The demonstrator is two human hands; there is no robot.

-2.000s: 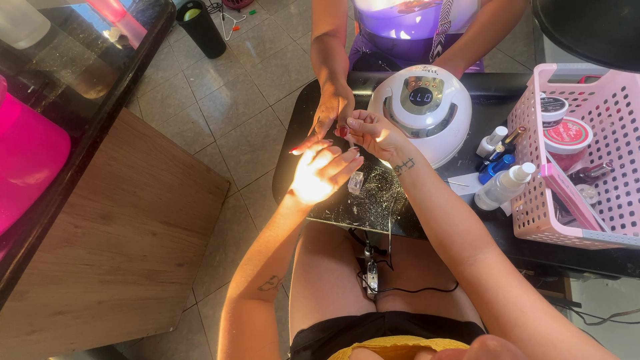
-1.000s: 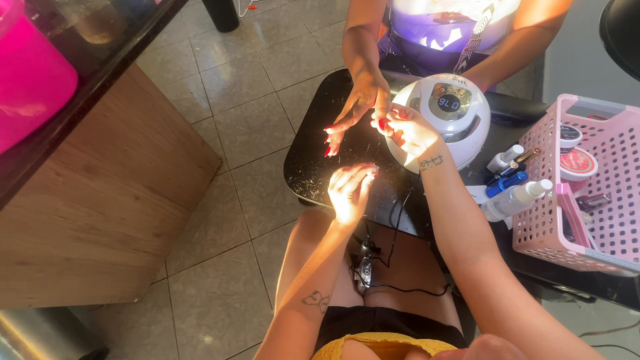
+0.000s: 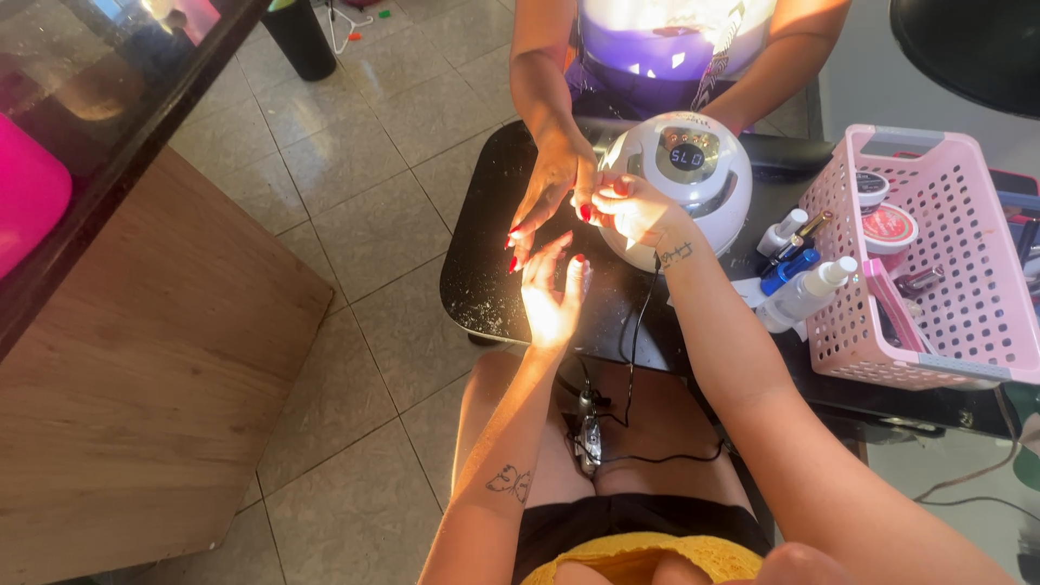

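Observation:
A person across the black table (image 3: 487,276) reaches out one hand (image 3: 556,175) with red-painted nails. My right hand (image 3: 638,207) has its fingertips at that hand's thumb, beside a white nail lamp (image 3: 715,195) with a lit display; whether it pinches the thumb or only touches it is not clear. My left hand (image 3: 556,296), brightly sunlit, is just below the person's fingertips, palm partly up, fingers apart, holding nothing. The person's other hand is hidden behind the lamp. A silver device (image 3: 588,443) with a black cord lies between my thighs.
On the right stands a pink perforated basket (image 3: 934,370) with jars and tools. Beside it are a clear spray bottle (image 3: 800,301), a blue bottle (image 3: 788,272) and a white bottle (image 3: 782,233). A black cord (image 3: 638,325) crosses the table edge. A wooden cabinet (image 3: 162,382) stands at left.
My left hand has come away from the person's fingers, where it was two seconds ago, and its fingers have spread. My right hand stays at the person's thumb. The view has shifted.

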